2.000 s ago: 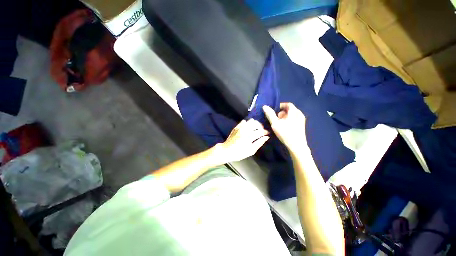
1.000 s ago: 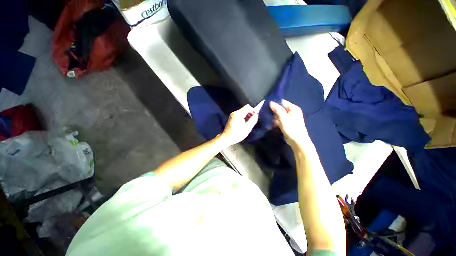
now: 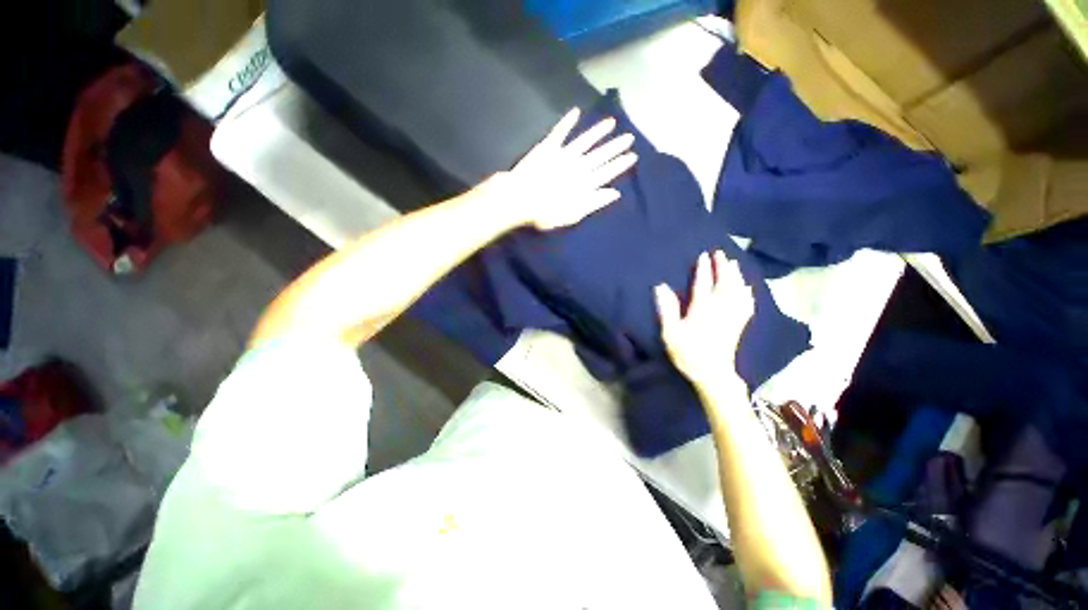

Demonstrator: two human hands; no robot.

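A navy garment (image 3: 632, 250) lies over the near end of the dark grey padded form (image 3: 442, 89), and parts of it hang down both sides. My left hand (image 3: 570, 179) rests flat on the garment's upper part, with its fingers spread. My right hand (image 3: 709, 316) lies on the garment's lower right part, with its fingers apart. Neither hand grips the cloth. The steam iron (image 3: 817, 447), with its red-orange handle, stands at the right end of the table, partly behind my right forearm.
The pale table (image 3: 298, 173) runs under the form. A loose navy pile (image 3: 835, 191) lies at the far side beside an open carton (image 3: 919, 72). A blue bar (image 3: 620, 22) is behind the form. A small printed box (image 3: 227, 74) and a red bag (image 3: 90, 179) are at the left.
Both hands have let go of the fold in the garment and opened. My left hand has moved up the garment, my right hand slightly down. The garment lies flatter over the form's end.
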